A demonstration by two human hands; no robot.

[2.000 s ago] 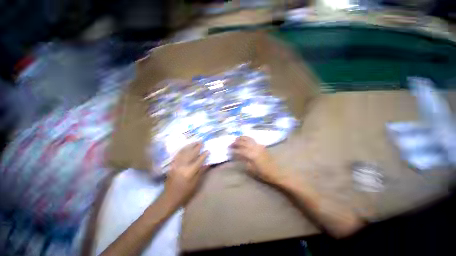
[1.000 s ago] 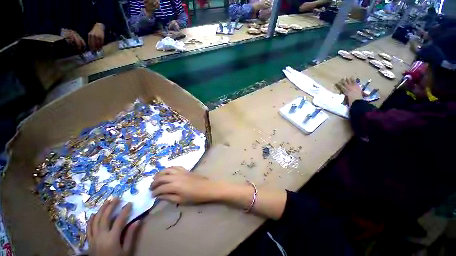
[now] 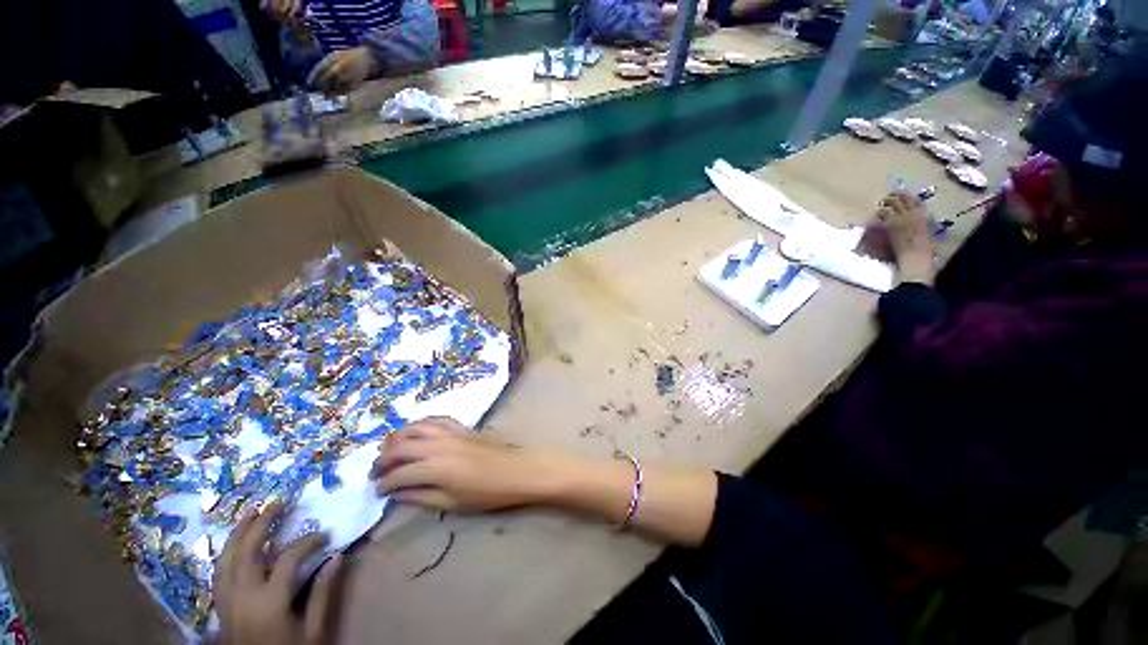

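Observation:
A large open brown parts box [image 3: 434,222] stands at the left, holding a heap of blue and gold terminal fittings [image 3: 271,365] on a white liner sheet [image 3: 337,507]. My right hand [image 3: 441,466] lies on the sheet's near edge, fingers bent; whether they pinch the sheet or a small part is hidden. My left hand [image 3: 271,586] is at the bottom edge, cut off by it, with fingers spread over the near side of the sheet and nothing visible in them.
A white plate [image 3: 760,285] with upright posts stands on the bench right of the box. White wrapping film [image 3: 806,239] lies beyond it. Small scraps [image 3: 715,393] lie nearer. A person [image 3: 1007,315] works at the right. A green conveyor [image 3: 567,164] runs behind.
Since one second ago my hands have stayed nearly in place at the sheet's near edge. The neighbour's hand at the right has shifted slightly. Earlier, the view was blurred and turned further left.

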